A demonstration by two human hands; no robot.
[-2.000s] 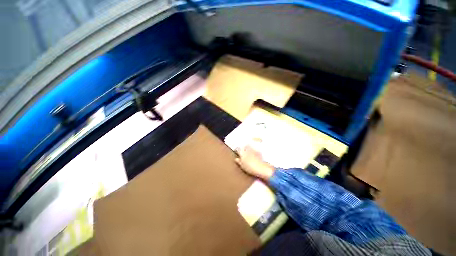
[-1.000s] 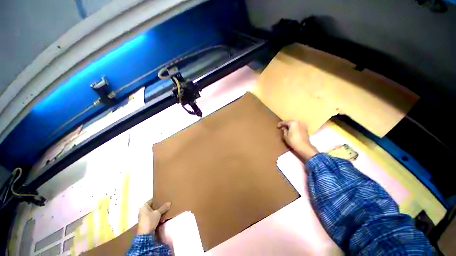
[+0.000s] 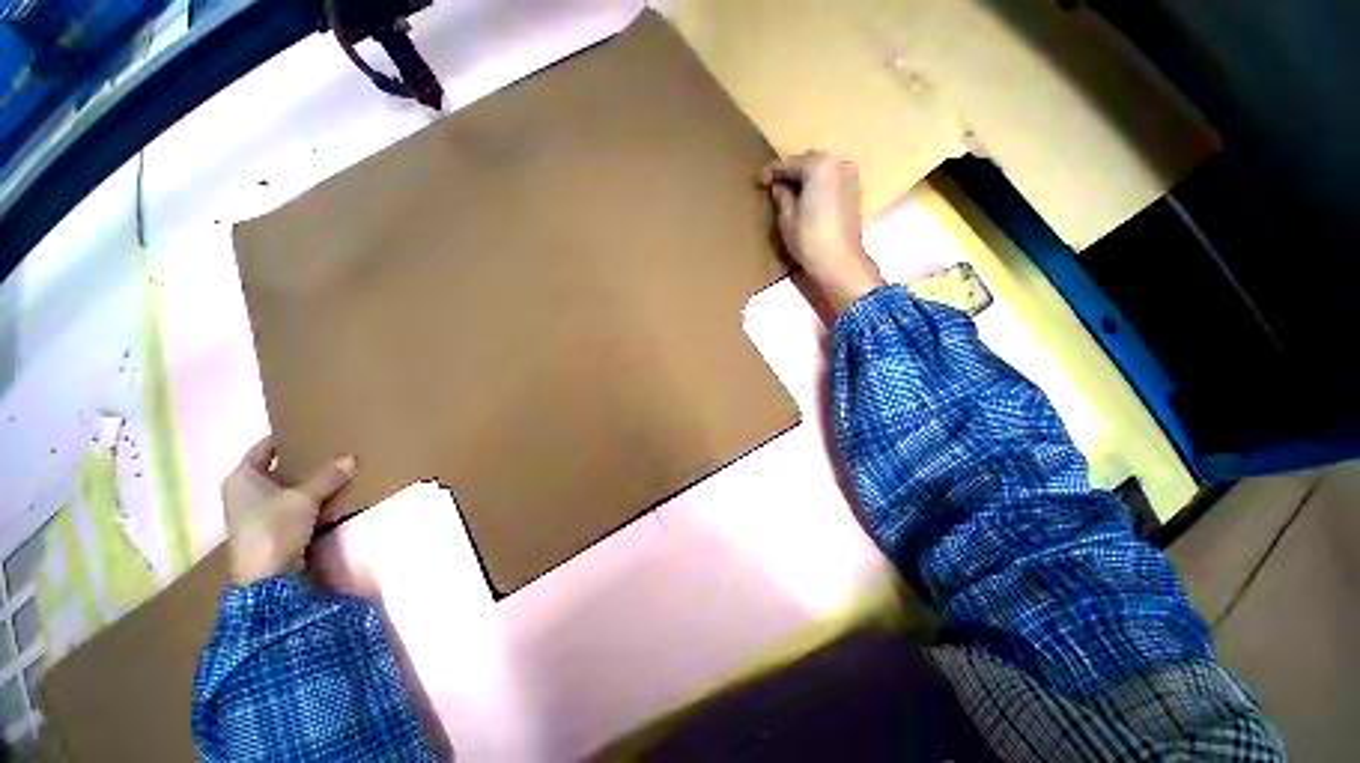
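Note:
A large matt brown panel [image 3: 507, 298] with stepped notches at its near corners lies flat on the pale pink-white bed cover sheet [image 3: 671, 641]. My left hand [image 3: 278, 511] grips the panel's near left corner, thumb on top and fingers at the edge. My right hand [image 3: 813, 216] pinches the panel's right edge near its upper part. The black laser head [image 3: 391, 52] is just beyond the panel's far edge, cut off by the top of the picture.
A tan board [image 3: 1044, 134] lies at the far right of the bed. A small yellowish block [image 3: 955, 288] is beside my right sleeve. Another brown panel [image 3: 142, 671] is at the front left. The blue machine frame [image 3: 1111, 321] runs along the right.
My left hand has come into view and holds the panel. The panel, earlier over a dark opening, now lies over the bed cover. Since a second ago the view has moved closer.

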